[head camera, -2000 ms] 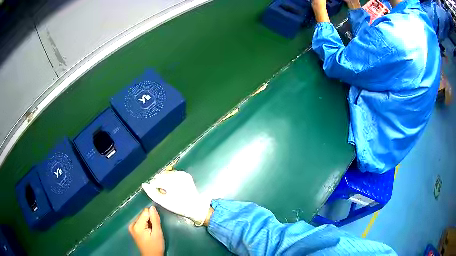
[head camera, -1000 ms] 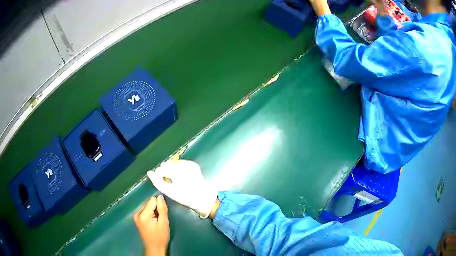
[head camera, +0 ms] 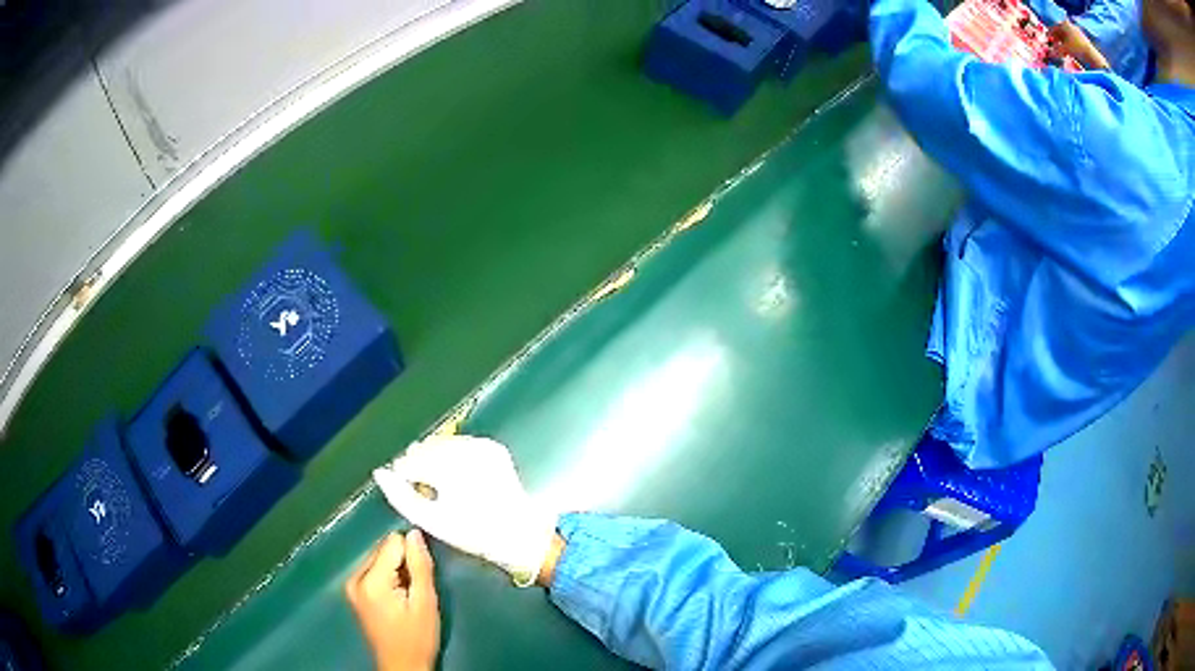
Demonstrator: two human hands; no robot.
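My left hand (head camera: 397, 603), bare, is curled at the bottom over the green bench, with no object seen in it. My right hand (head camera: 472, 505), in a white glove, is beside it at the bench's inner edge, thumb and fingers closed into a ring around a small gap, nothing seen in it. Beyond the hands, on the darker green conveyor, stand a dark blue box lid with a dotted ring (head camera: 288, 323), an open box with a black watch (head camera: 188, 442), another lid (head camera: 100, 509) and another open box (head camera: 53, 564). Neither hand touches them.
A person in a blue smock (head camera: 1068, 223) sits at the right on a blue stool (head camera: 976, 505). Near them are more dark blue boxes (head camera: 708, 66) on the conveyor and a red-and-white printed item (head camera: 1003, 33). A pale wall (head camera: 197, 92) borders the conveyor at the upper left.
The near boxes have shifted toward the lower left of the picture. The neighbour's arm has moved, and the far boxes show more fully. My hands have stayed nearly the same.
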